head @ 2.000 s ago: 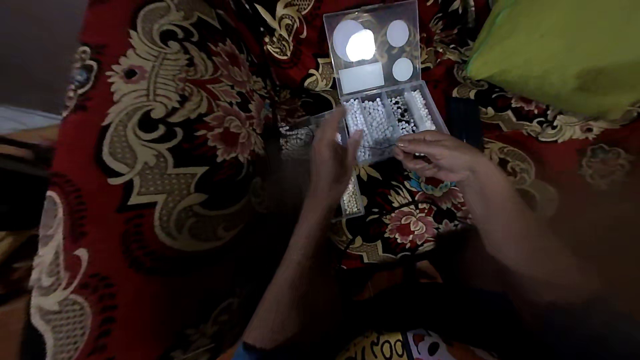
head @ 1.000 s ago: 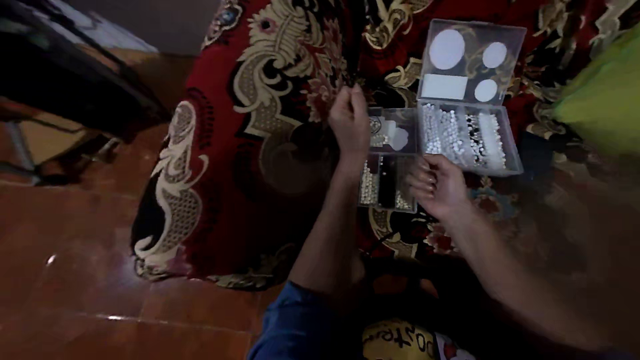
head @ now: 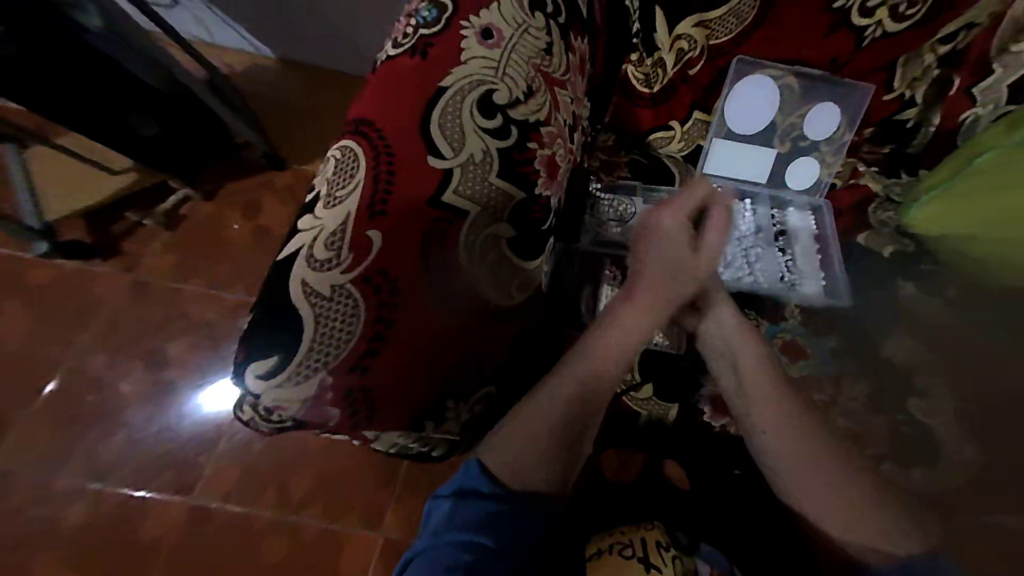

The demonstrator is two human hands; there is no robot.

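Observation:
My left hand (head: 676, 240) is blurred and lies across my right hand (head: 702, 302), which is mostly hidden behind it. Whether either holds something cannot be seen. Just right of them is a clear plastic bead box (head: 838, 268) with white and dark beads in its compartments. Its raised clear lid (head: 852, 100) bears white round and rectangular labels. To the left of my hands, a smaller clear plastic case (head: 612, 210) holds something round and metallic-looking. Partly covered by my left forearm, another bead case (head: 672, 340) sits below.
A red, black and gold patterned cloth (head: 464, 320) lies under the boxes and hangs over an edge above the tiled floor (head: 160, 360). A green fabric item (head: 972, 208) is at the right. Dark furniture with metal legs (head: 24, 192) stands at the far left.
My hands were apart one second ago; now the left overlaps the right, nearer the large bead box. The view has swung left since the first frame.

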